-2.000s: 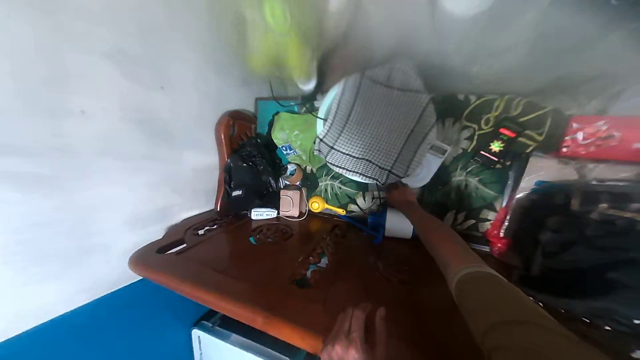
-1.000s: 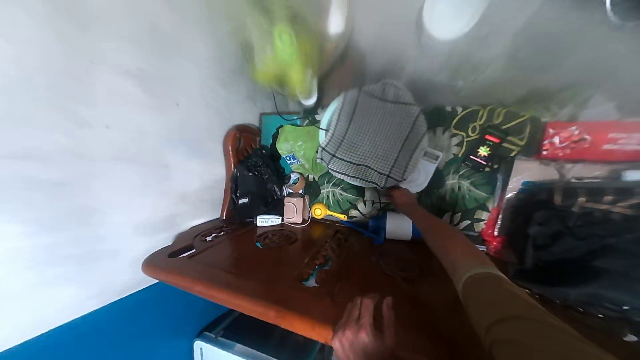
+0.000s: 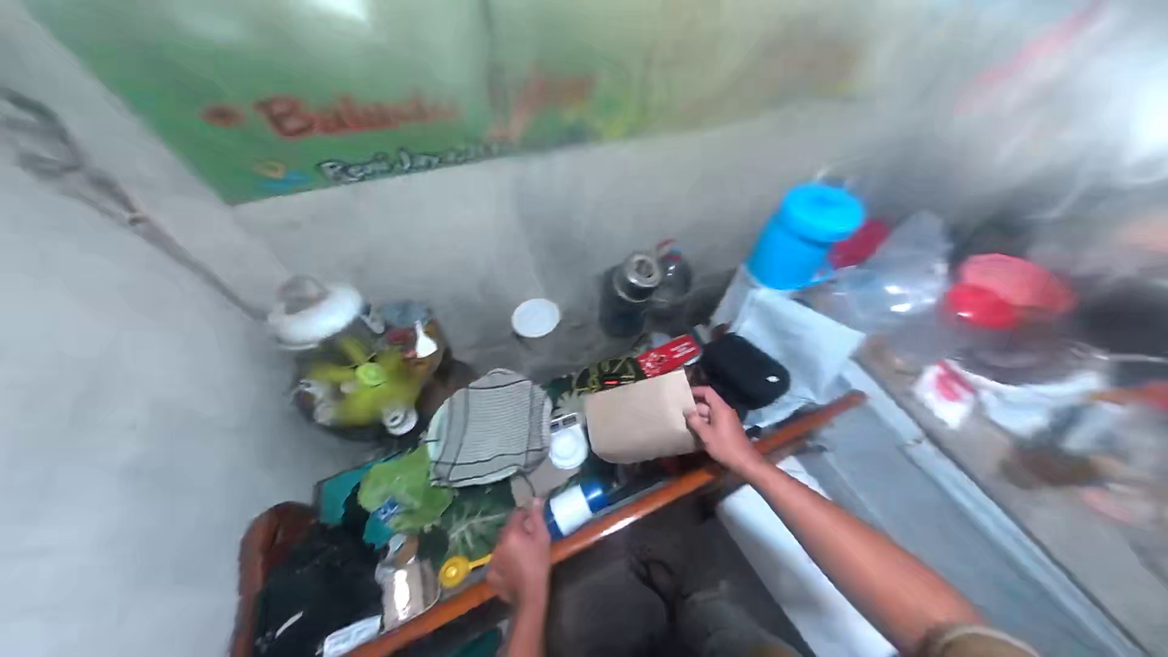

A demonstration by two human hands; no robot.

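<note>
My right hand [image 3: 716, 424] grips the right edge of a brown paper piece or bag [image 3: 641, 418] between thumb and fingers. My left hand [image 3: 522, 552] is at the wooden bench's front edge, between a yellow scoop [image 3: 456, 571] and a blue and white cylindrical object [image 3: 573, 511]; whether it holds anything cannot be told. A bowl or basin covered with a checked cloth [image 3: 493, 427] stands behind it. Between cloth and paper lies a white device with a round plate [image 3: 568, 443], perhaps a small scale. A black case [image 3: 744, 372] lies right of the paper.
A green plastic bag [image 3: 404, 490] and a black bag [image 3: 315, 584] lie at left. Behind stand a yellow-green fan [image 3: 370, 374], a dark bottle [image 3: 630, 294] and a blue lidded container [image 3: 803, 239]. The bench's wooden rail [image 3: 630, 516] runs along the front. A cluttered ledge [image 3: 995, 447] is at right.
The view has swung widely to the right and up. My right hand has left the side of the cloth-covered bowl and now grips the brown paper. My left hand is now near the blue and white object.
</note>
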